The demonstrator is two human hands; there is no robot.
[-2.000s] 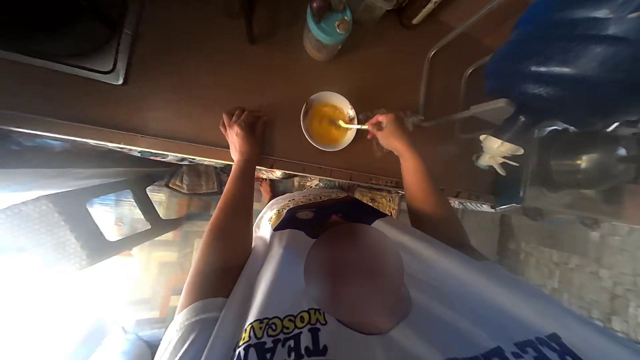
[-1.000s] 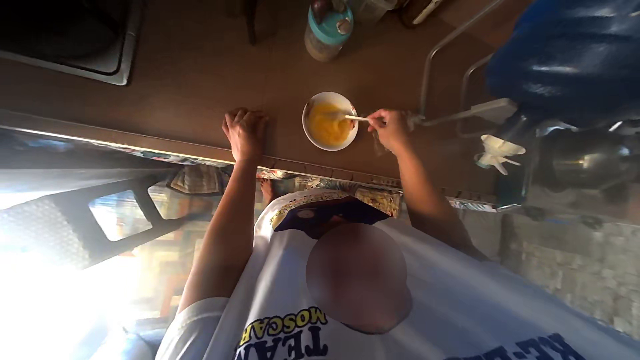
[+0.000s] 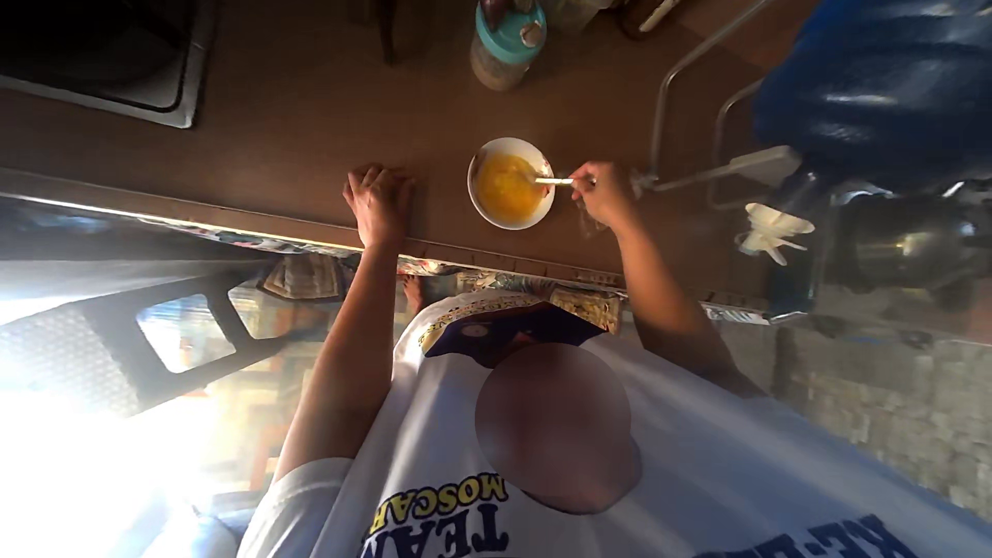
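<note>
My right hand (image 3: 604,194) grips the pale handle of a utensil (image 3: 553,181), whose far end reaches into a white bowl (image 3: 473,203). Yellow liquid (image 3: 508,187), which looks like beaten egg, covers the bowl's inside. The bowl stands on the brown countertop (image 3: 310,147), just left of my right hand. My left hand (image 3: 377,203) rests on the countertop near its front edge, left of the bowl and apart from it, with bent fingers and nothing visible in it.
Beyond the bowl stands a jar with a turquoise lid (image 3: 510,46). A black stove or tray corner (image 3: 182,108) is at the far left. To the right are a metal wire rack (image 3: 659,116), a white plastic piece (image 3: 775,229) and a large blue container (image 3: 876,85).
The utensil's end has shifted within the yellow liquid, with my right hand still on its handle. My left hand has stayed at the same place on the countertop.
</note>
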